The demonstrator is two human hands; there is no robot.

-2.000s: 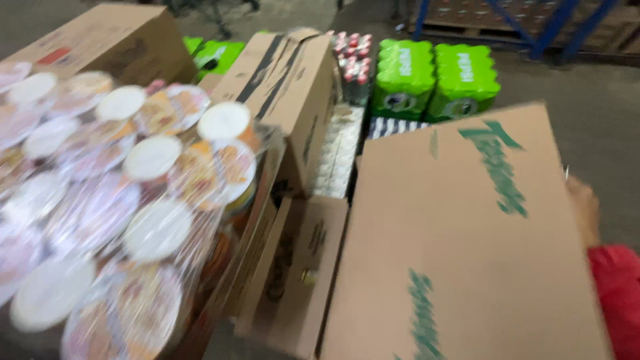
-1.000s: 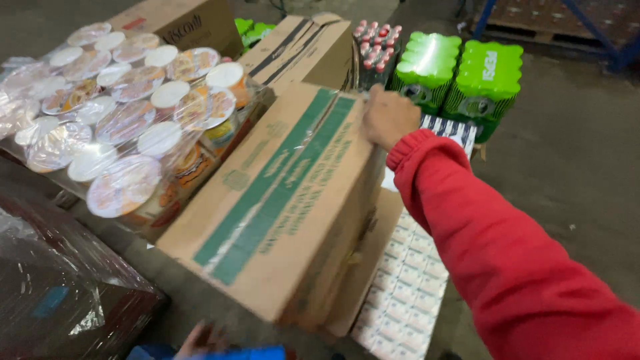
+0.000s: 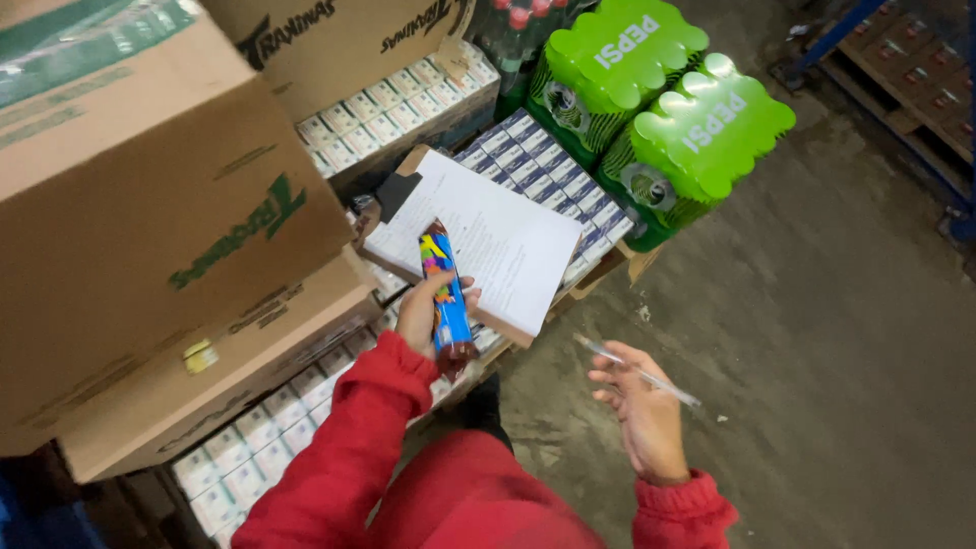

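Observation:
My left hand is closed around a blue cookie packet with brown ends, held above a clipboard. Printed sheets of paper lie on the clipboard, partly covered by the packet. The clipboard rests on small blue-and-white boxes. To the right, over the floor, my right hand holds a clear pen between its fingers. A large Trakinas cardboard box stands left of my left hand, on top of another carton.
Two green Pepsi-marked bottle packs stand beyond the clipboard, beside red-capped bottles. Small white boxes are stacked along the near left. Another Trakinas box is at the back. A blue rack stands over pallets at the upper right.
The view has shifted strongly. A second ago one hand was on the top edge of a cardboard box; now my hands hold a packet and a pen, and the clipboard is in view.

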